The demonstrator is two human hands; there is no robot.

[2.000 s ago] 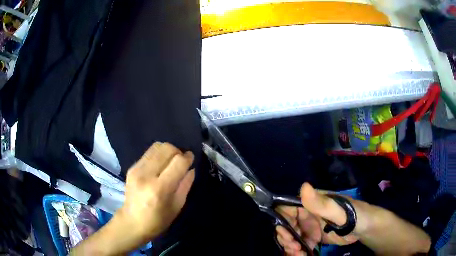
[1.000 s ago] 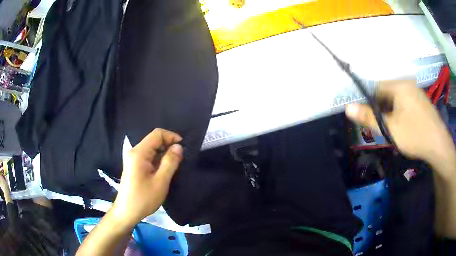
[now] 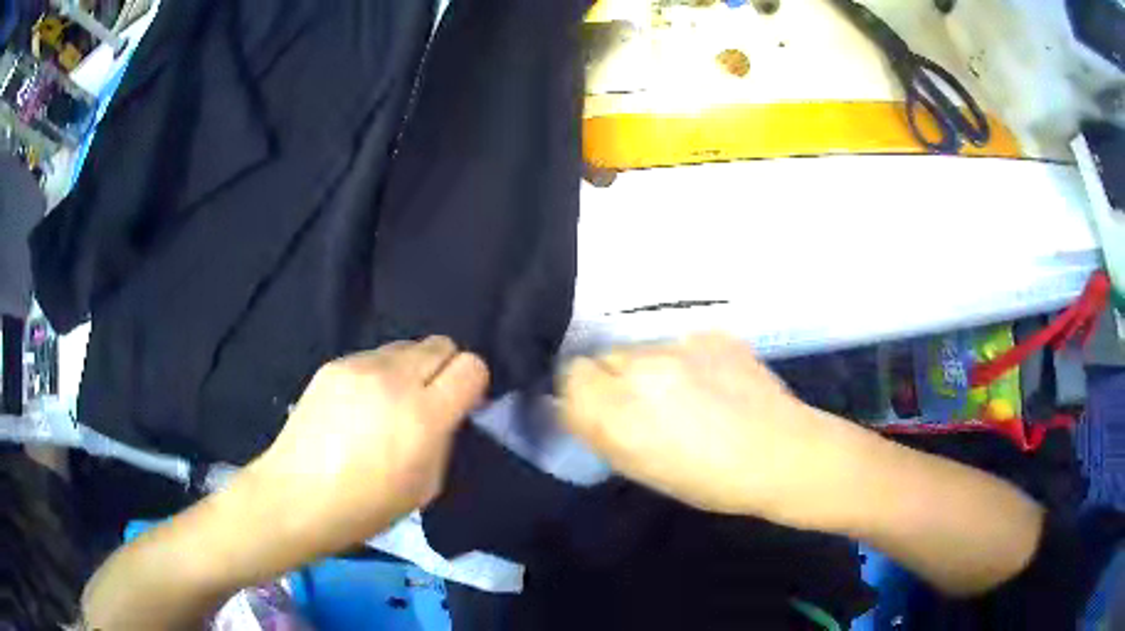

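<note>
The black garment [image 3: 296, 222] lies over the left of the table and hangs over its front edge. My left hand [image 3: 383, 425] grips its lower edge, with fingers closed on the cloth. My right hand [image 3: 691, 419], slightly blurred, grips the same piece just to the right. Between my hands a pale grey-white backing [image 3: 543, 438] shows on the turned edge. A pale strip [image 3: 457, 567] hangs below my left hand. The shears [image 3: 931, 99] lie on the machine bed at the upper right, partly over the orange strip, and no hand touches them.
The white table [image 3: 839, 234] has a small dark mark or thread near its front edge. The orange-yellow strip [image 3: 765, 130] runs behind it. A shopping bag with red handles [image 3: 1061, 333] is under the table at right. A blue basket [image 3: 370, 592] is below my left forearm.
The shears have gone from my right hand to the machine bed. My right hand has come back left and taken hold of the cloth beside my left hand. The pale backing now shows between them.
</note>
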